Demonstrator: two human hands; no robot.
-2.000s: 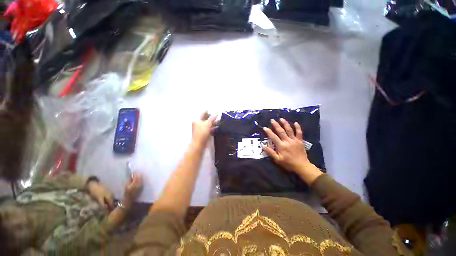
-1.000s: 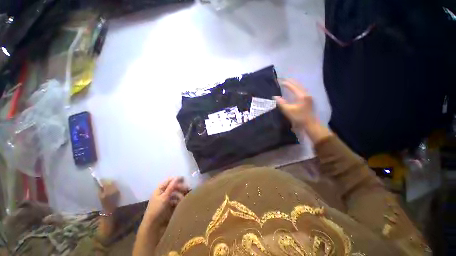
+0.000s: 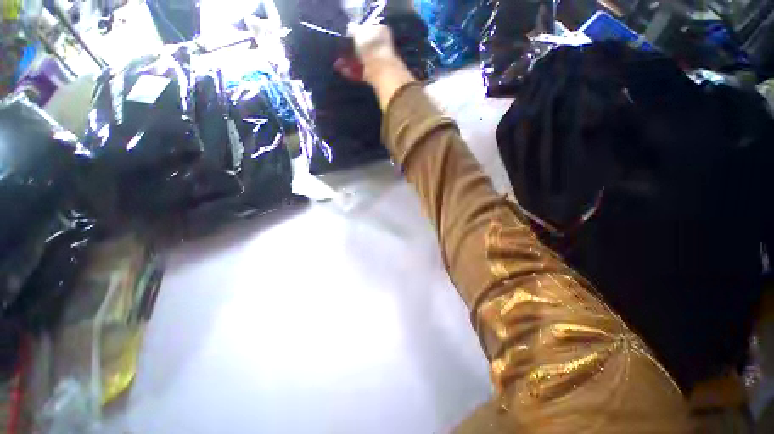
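My right hand (image 3: pixel 371 44) is stretched out to the far side, small and blurred by glare. It is at the top of a black stack (image 3: pixel 339 119) with plastic on it. Its fingers and whatever may be in them cannot be made out. A dark red spot shows beside the hand. My left hand is not in view. The bagged black garment seen earlier near me is not recognisable in this frame.
Packed black garments (image 3: pixel 153 161) in glossy plastic stand at the far left. A large black garment pile (image 3: pixel 628 195) lies at the right. A yellow packet (image 3: pixel 123 369) is at the lower left. The white tabletop (image 3: pixel 314 314) lies between.
The view has tilted up and towards the far side. My right hand has left the bagged garment and reached far forward. My left hand, the phone and the bagged garment have gone from view.
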